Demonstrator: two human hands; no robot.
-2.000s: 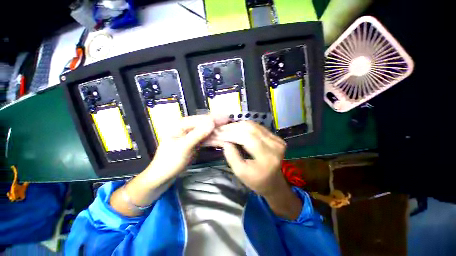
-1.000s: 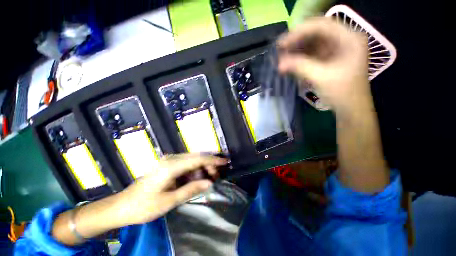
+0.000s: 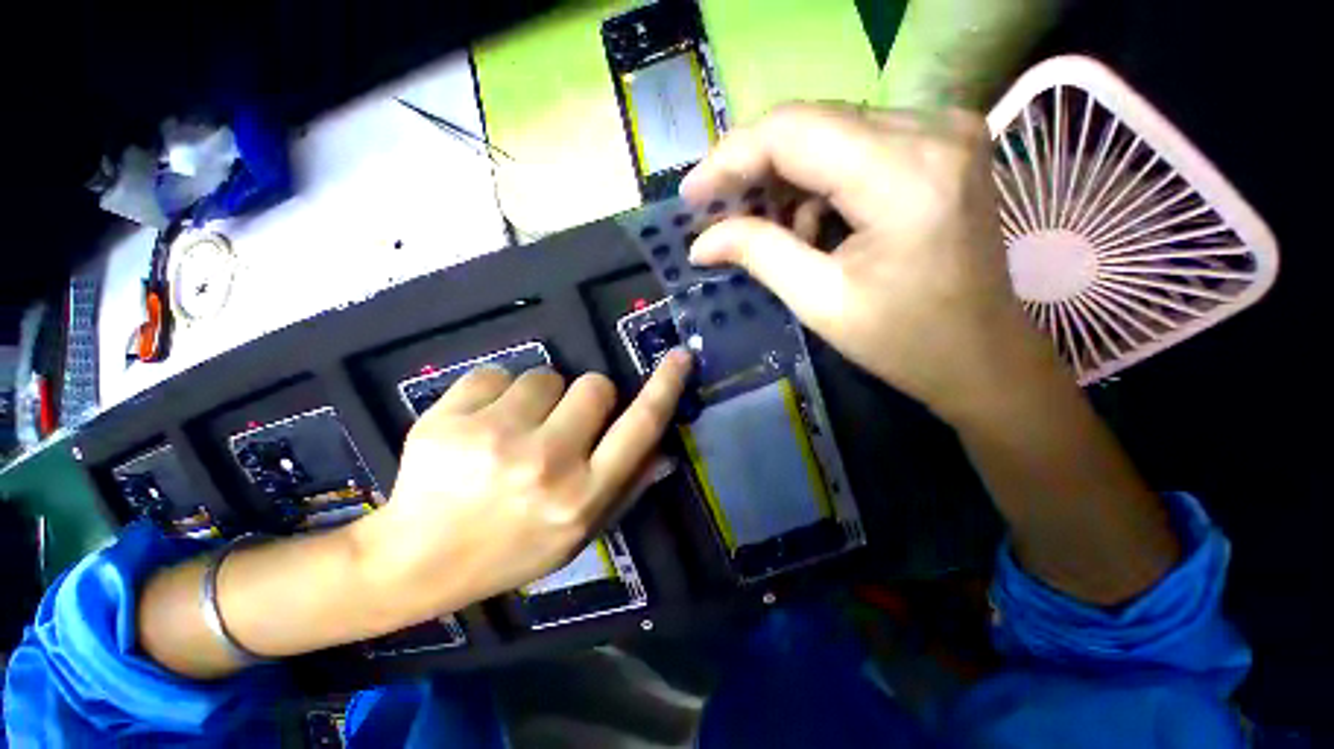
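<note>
My right hand (image 3: pixel 878 249) pinches a clear sheet with rows of dark dots (image 3: pixel 670 252) above the top of the rightmost phone (image 3: pixel 761 468). My left hand (image 3: pixel 505 476) has its index finger extended to the camera area of that phone, at the sheet's lower left edge; its other fingers are curled over the neighbouring phone (image 3: pixel 585 585). The black foam tray (image 3: pixel 351 325) holds the open-backed phones in a row. Whether my left fingertip touches the sheet or the phone I cannot tell. Two phones further left are partly covered by my left arm.
A lime-green pad (image 3: pixel 549 103) behind the tray bears another phone (image 3: pixel 666 110). Tweezers (image 3: pixel 446 125) lie on white paper (image 3: pixel 351 190). Orange-handled cutters (image 3: pixel 151 322) and a tape roll (image 3: pixel 205 278) are at the left. A pink fan (image 3: pixel 1053 264) stands at the right.
My right hand has come from the fan side to above the rightmost phone with the dotted sheet. My left hand has moved from the tray's front edge onto that phone's camera area. The view has shifted.
</note>
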